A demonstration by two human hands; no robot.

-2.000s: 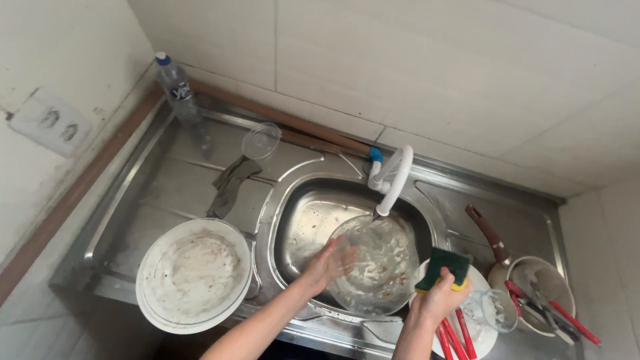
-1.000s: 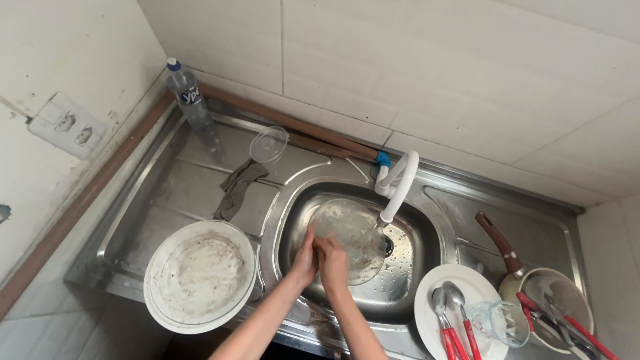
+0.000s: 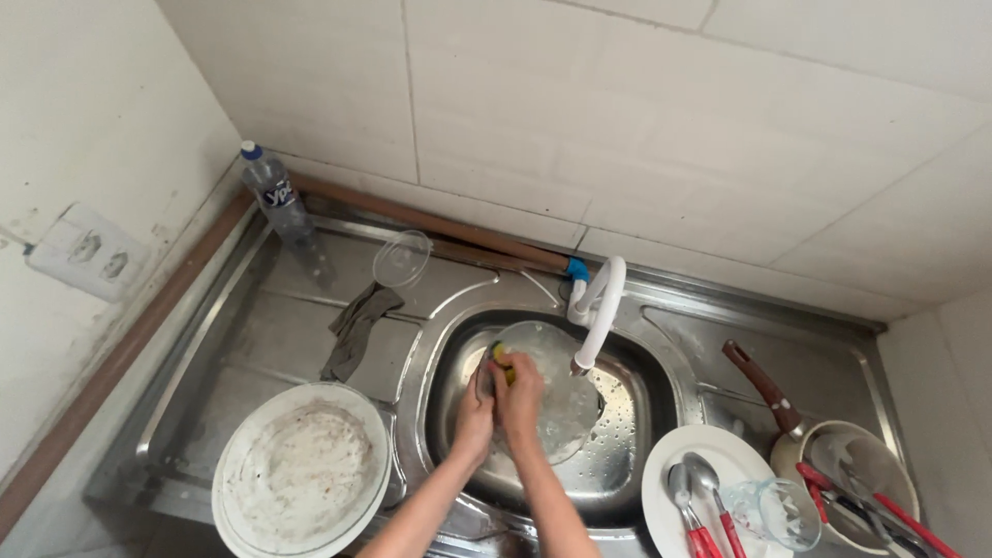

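Observation:
Both hands are over the left part of the steel sink basin (image 3: 628, 480). My right hand (image 3: 521, 391) grips a yellow and green sponge (image 3: 504, 363), partly hidden by its fingers. Beside it, my left hand (image 3: 474, 415) is closed around a small greyish item (image 3: 484, 378), too covered to name. A clear round dish (image 3: 554, 395) lies in the basin beneath and to the right of the hands. The white faucet (image 3: 604, 310) arches over that dish.
Left of the basin are a soiled white plate stack (image 3: 310, 473), a grey cloth (image 3: 355, 329), a clear lid (image 3: 401, 259) and a detergent bottle (image 3: 283, 201). On the right, a white plate (image 3: 666, 465) holds spoons (image 3: 705, 473) and a glass (image 3: 787, 515), beside a pan with utensils (image 3: 783, 457).
Two seconds ago my left hand was on the clear dish and my right hand held the sponge over the right-hand plate. Now both hands are together over the basin, the sponge between them.

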